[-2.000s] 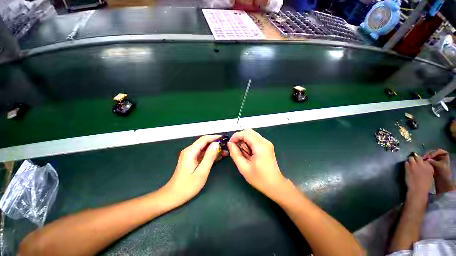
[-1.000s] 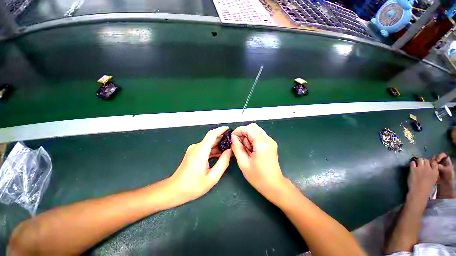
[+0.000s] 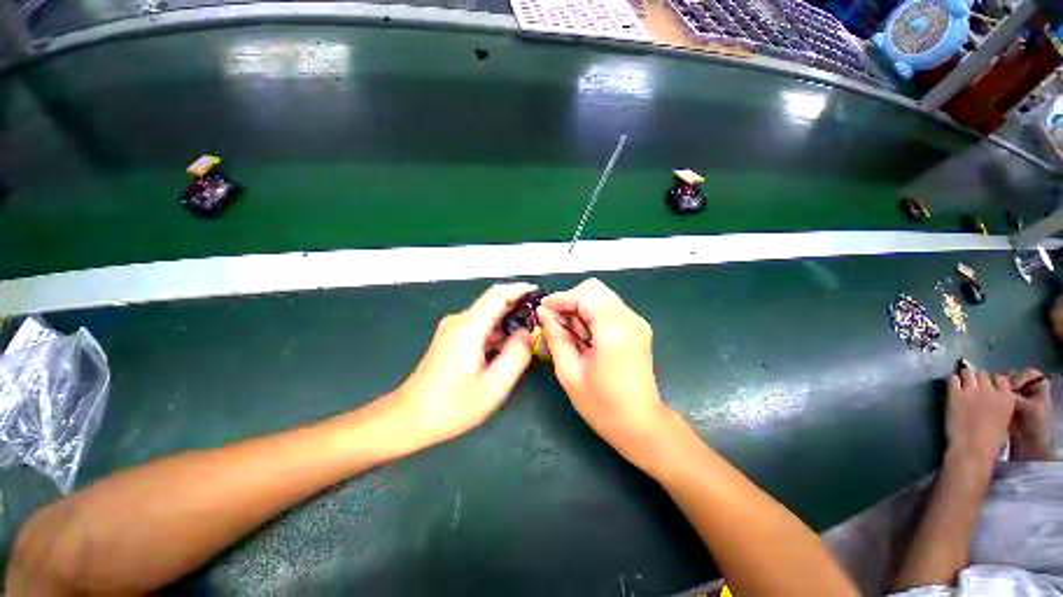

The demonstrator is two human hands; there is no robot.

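A glossy black housing [image 3: 520, 315] with a yellow part [image 3: 539, 343] at its lower right is held between my hands, just on the near side of the white strip. My left hand [image 3: 462, 362] grips the housing from the left with thumb and fingers. My right hand [image 3: 600, 356] touches the housing's right side with its fingertips. A slim dark tool, perhaps tweezers [image 3: 581, 332], shows between the right fingers. Its tips and the inner parts of the housing are hidden by my fingers.
The green belt [image 3: 443, 210] carries spaced black units [image 3: 210, 191]. A thin silvery rod [image 3: 599, 192] reaches over the belt from the white strip [image 3: 408, 264]. A clear bag [image 3: 53, 397] lies left. At right are small metal parts [image 3: 913, 323] and a person's hands [image 3: 979, 402].
My left hand has opened and shifted its grip on the housing, and the yellow part shows again after being hidden. The view has tilted down, and the belt units have shifted left in it.
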